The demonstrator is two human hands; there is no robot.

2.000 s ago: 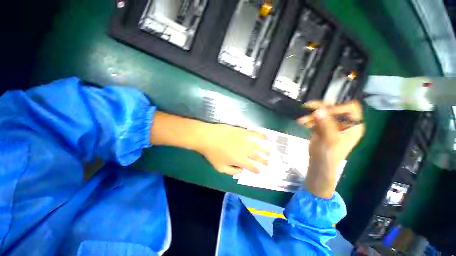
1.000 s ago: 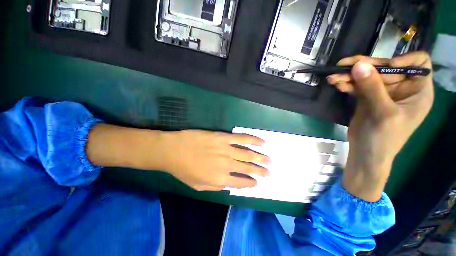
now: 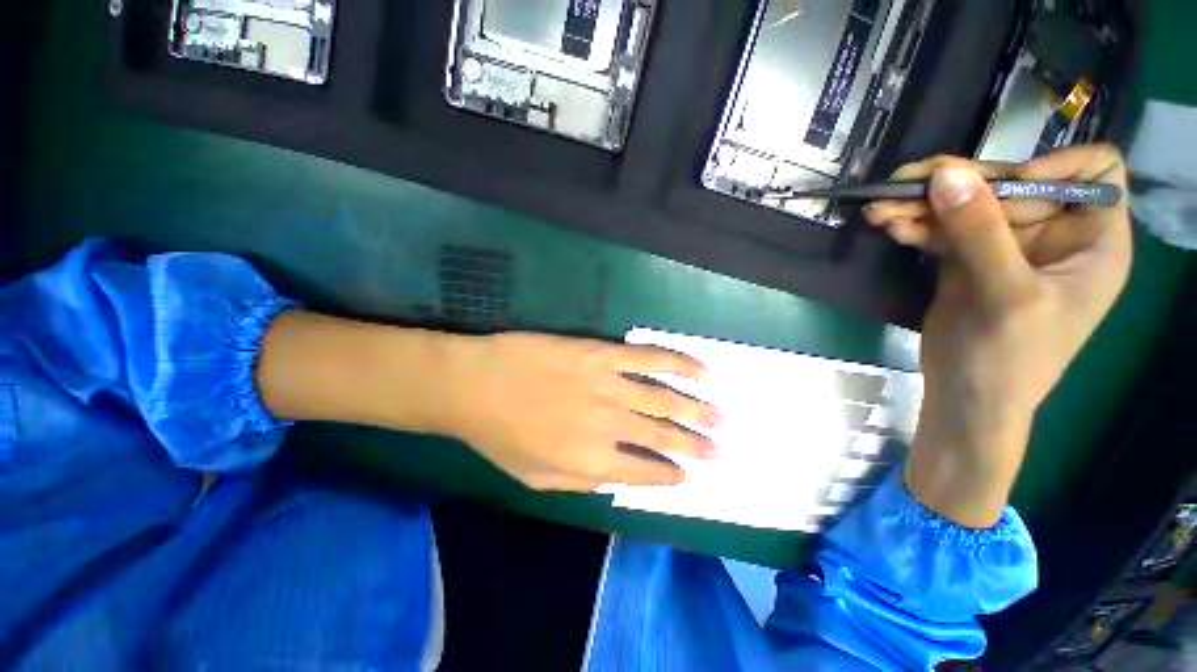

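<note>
My right hand (image 3: 1004, 250) holds dark tweezers (image 3: 1050, 192) with pale lettering. Their tip points left and is at the lower end of a phone housing (image 3: 788, 105), the third from the left in the black tray (image 3: 394, 125). Whether the tip holds a small piece cannot be told. My left hand (image 3: 565, 410) lies flat, palm down, fingers slightly apart, on the left part of the white sticker sheets (image 3: 761, 433). Grey strips show at the sheets' right end, partly near my right sleeve.
Two more phone housings (image 3: 551, 66) sit in the tray's left slots, and one with an orange flex cable (image 3: 1074, 103) at right. A clear grid sheet (image 3: 475, 286) lies on the green mat (image 3: 355, 217). Another tray with units (image 3: 1168, 538) is at lower right.
Since two seconds ago, my right hand and the tweezers have moved from above the sheets' far edge to the third housing. The view has shifted. My left hand stays on the sheets.
</note>
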